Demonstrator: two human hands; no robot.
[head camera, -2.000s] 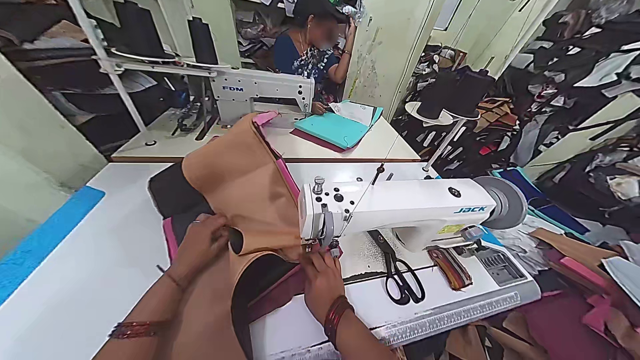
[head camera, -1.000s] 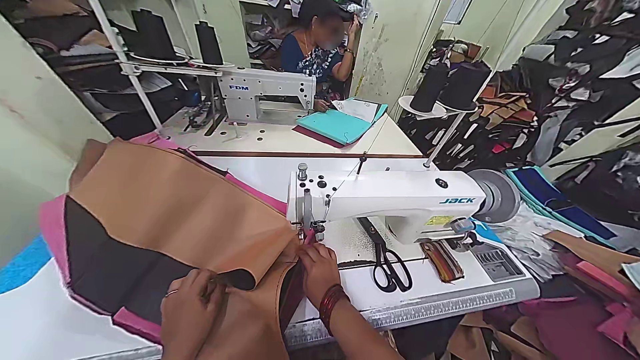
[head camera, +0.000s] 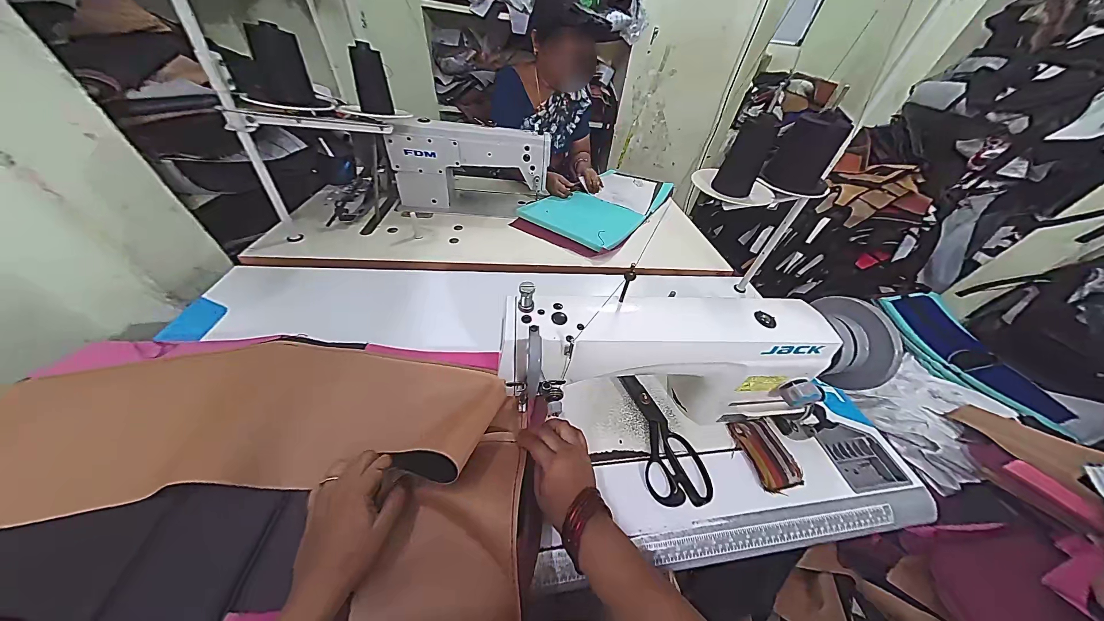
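Tan panels with black backing (head camera: 259, 414) lie left of a white Jack sewing machine (head camera: 673, 341), their edge under its presser foot. My left hand (head camera: 354, 517) grips a fold of the tan material, whose black underside shows in a curl beside the fingers. Close to the needle area, my right hand (head camera: 556, 466) holds the edge with a narrow maroon strip (head camera: 536, 414). Pink material (head camera: 431, 358) shows behind the tan panel. Black-handled scissors (head camera: 677, 466) lie on the machine bed to the right of my right hand.
A striped bundle (head camera: 768, 453) lies beside the scissors. Behind stands an FDM sewing machine (head camera: 466, 159), where a person handles turquoise material (head camera: 586, 220). Thread cones (head camera: 789, 151) stand at the back right. Fabric scraps (head camera: 992, 552) are heaped at the lower right.
The tan panels have swung round and now stretch out to the left of the machine. Both hands remain on the material near the needle. The other person's raised hand has come down to the turquoise material.
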